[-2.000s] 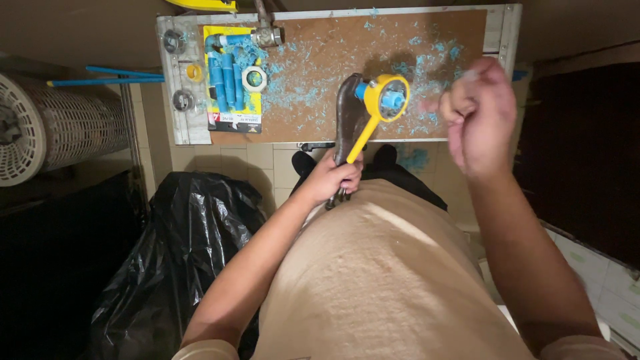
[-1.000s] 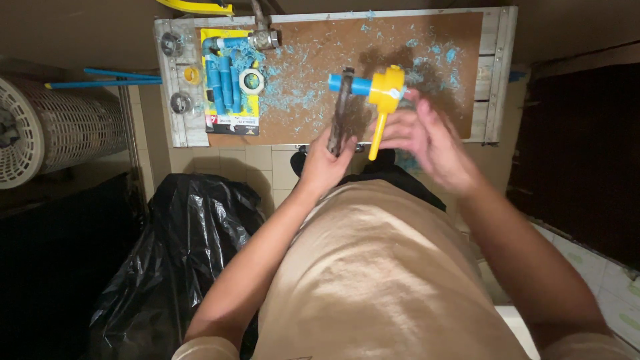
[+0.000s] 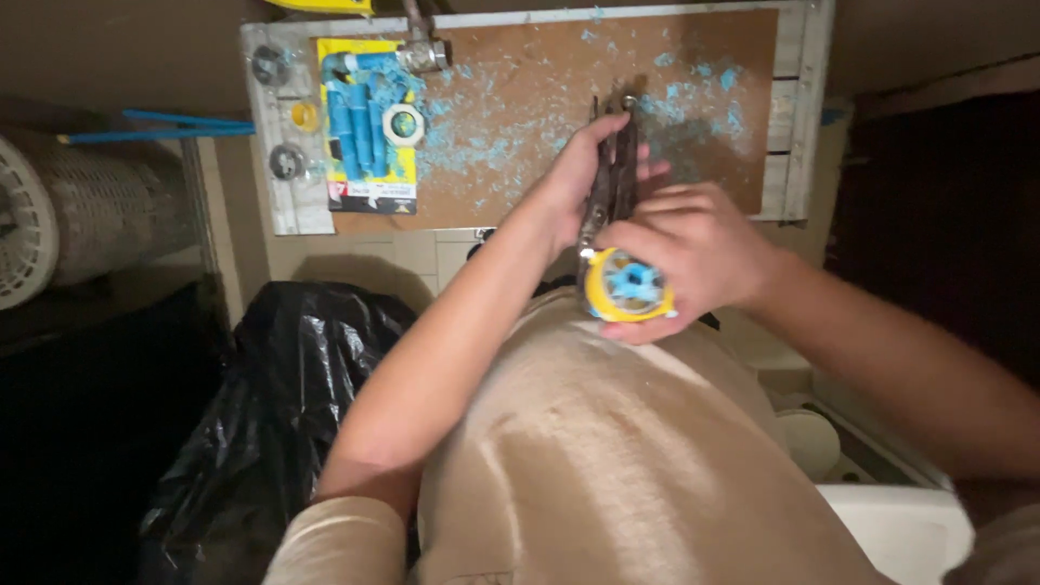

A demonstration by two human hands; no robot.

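My left hand [image 3: 578, 175] grips dark metal locking pliers [image 3: 609, 183], whose jaws point down toward my body. Just at the jaws sits a round yellow tool [image 3: 630, 286], like a pipe-threading die holder, with a blue plastic pipe end and shavings [image 3: 634, 280] showing in its middle. My right hand [image 3: 691, 256] is wrapped around the yellow tool from the right. The tool's handle is hidden. On the brown board [image 3: 504, 195] behind the hands lie blue shavings.
At the board's left, blue pipe pieces [image 3: 357, 126] and a white ring nut [image 3: 404, 124] lie on a yellow package [image 3: 402, 175]. A metal valve [image 3: 424, 55] is above them. Long blue pipes [image 3: 179, 130], a wicker basket [image 3: 114, 211] and a black plastic bag [image 3: 309, 357] are at left.
The pliers have turned from jaws away from me to jaws toward my body, bringing the yellow tool nearer my shirt. My right hand, apart from the tool at first, has closed around it.
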